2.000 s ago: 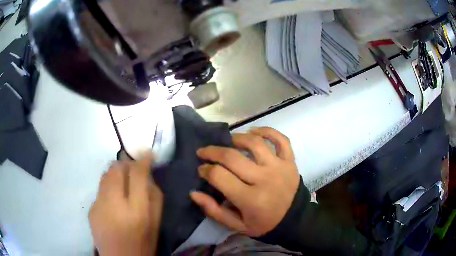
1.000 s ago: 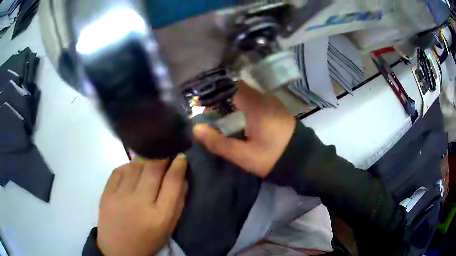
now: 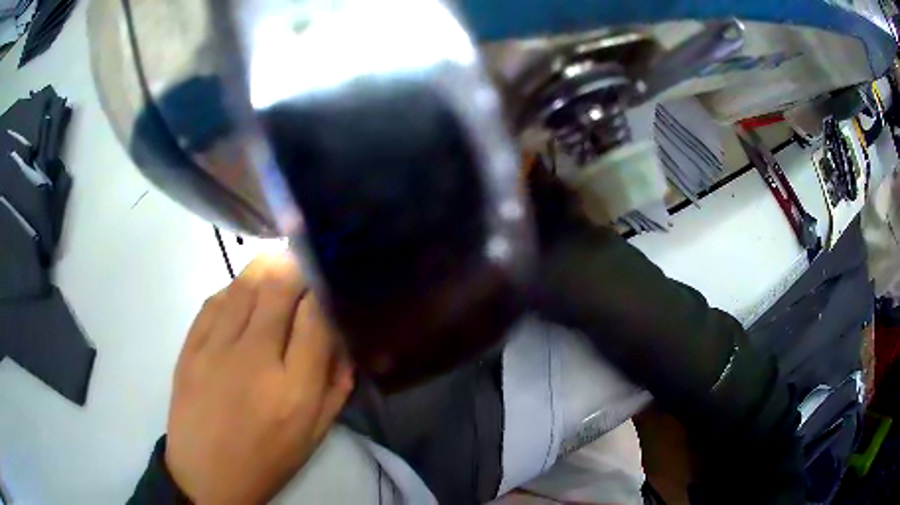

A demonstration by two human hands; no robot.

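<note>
A dark grey fabric piece (image 3: 449, 434) hangs towards me below the machine, with pale strips (image 3: 528, 414) along its right side and at lower left. My left hand (image 3: 259, 380) is on the white table with bent fingers, its thumb side at the fabric's left edge. A large, blurred, shiny dark loop (image 3: 395, 207) of the sewing machine covers the needle area and the fabric's upper part. My right hand is almost wholly hidden behind it; only the dark sleeve (image 3: 641, 316) shows clearly, reaching up to the machine.
Dark angular pieces (image 3: 44, 325) lie on the left of the table. Light bands (image 3: 686, 153) are fanned under the machine arm. Red and black snips (image 3: 780, 187) and a dark metal cluster (image 3: 839, 163) lie at right. Dark cloth (image 3: 824, 316) is heaped below the table edge.
The view has shifted, and the dark loop now covers more of the centre. My right hand moved from the fabric up to the machine and is now hidden. More of the pale strip shows.
</note>
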